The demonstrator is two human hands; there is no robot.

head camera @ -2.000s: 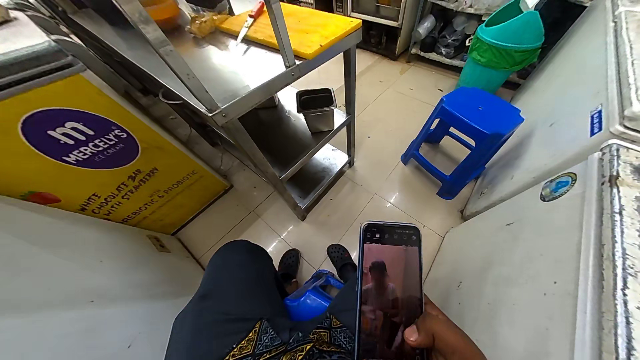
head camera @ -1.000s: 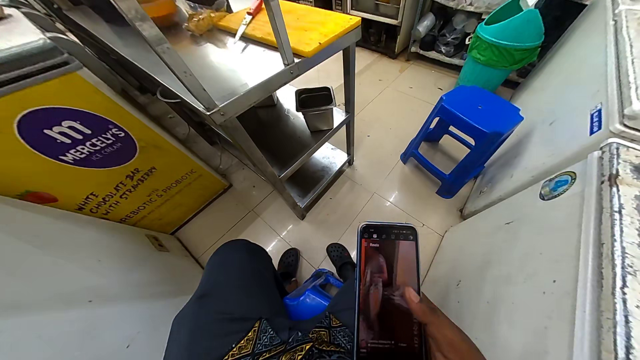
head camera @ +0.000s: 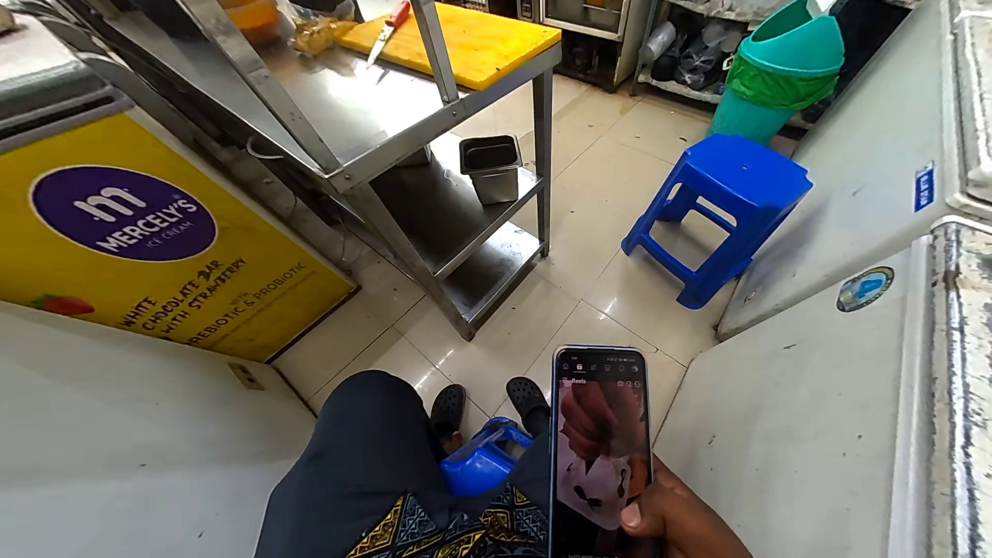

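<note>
My right hand (head camera: 682,511) is closed around a smartphone (head camera: 603,457) at the bottom right of centre. The phone stands upright in view with its lit screen toward me, and my thumb lies over the screen's lower right part. My fingers behind the phone are mostly hidden. My left hand does not show. Beside the phone are my legs in dark trousers (head camera: 349,457) and a patterned cloth (head camera: 442,531). Between my legs, part of a blue plastic stool (head camera: 480,465) shows, with dark clogs (head camera: 527,395) on my feet just beyond it.
Ahead stands a steel table (head camera: 465,108) bearing a yellow cutting board (head camera: 496,46) and a red-handled knife (head camera: 387,31); a metal container (head camera: 492,170) is on its shelf. A blue stool (head camera: 717,209) and a teal bin (head camera: 775,85) stand right. White chest freezers (head camera: 821,403) flank me.
The picture on the phone's screen has changed. My thumb has moved lower on the screen than it was one second ago.
</note>
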